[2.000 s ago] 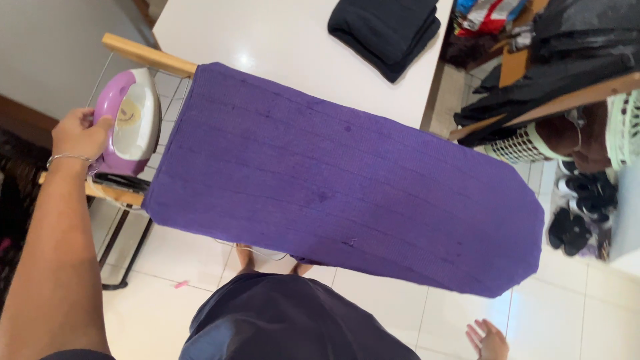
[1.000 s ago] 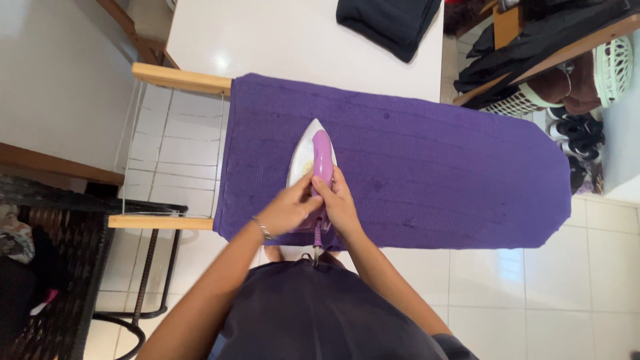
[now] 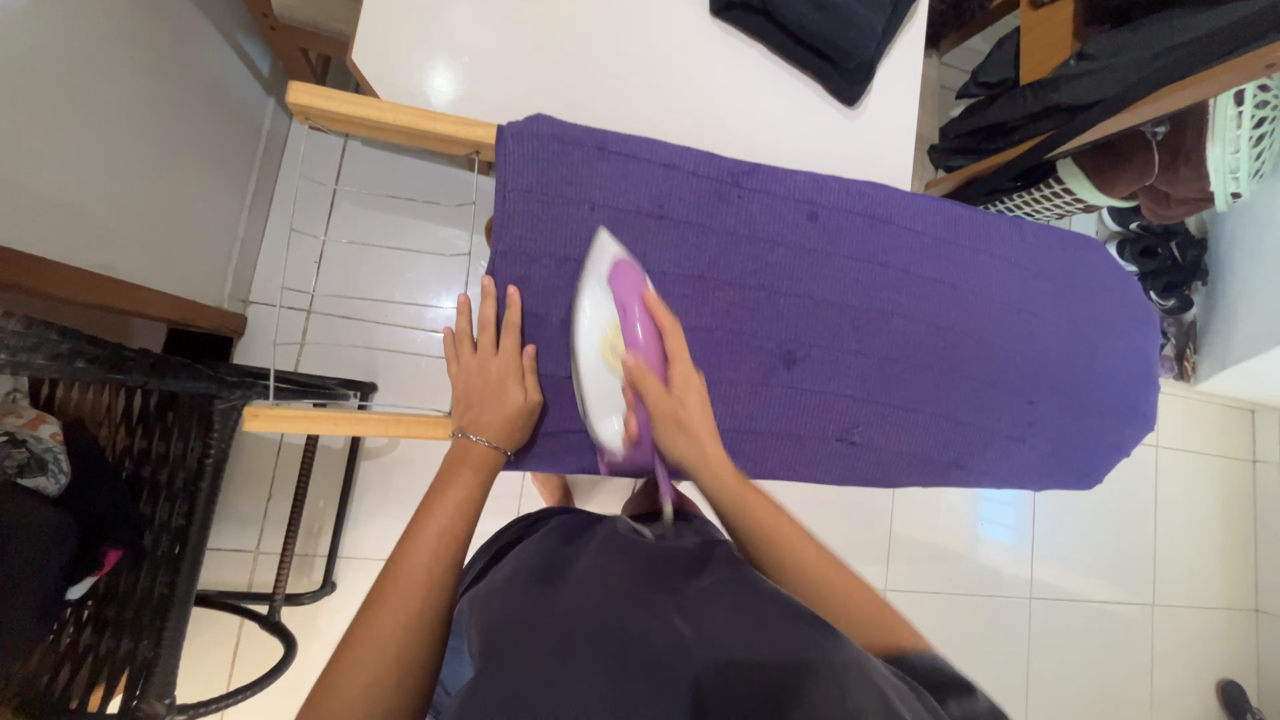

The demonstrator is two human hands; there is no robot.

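Observation:
A purple ribbed cover lies over the ironing board, which spans the view from the middle to the right. My right hand grips the handle of a white and pink clothes iron, which rests on the left part of the board with its tip pointing away from me. Its cord runs down toward my body. My left hand, with a bracelet at the wrist, lies flat with spread fingers on the board's left edge, left of the iron, and holds nothing.
A wire rack between wooden bars extends from the board's left end. Beyond the board stands a white table with folded black cloth. A black woven basket is at left; dark clothes, a pale green basket and shoes are at right.
Two seconds ago my left hand held the iron on the rack; one second ago both hands were on it over the board. My left hand has let go and moved left onto the edge.

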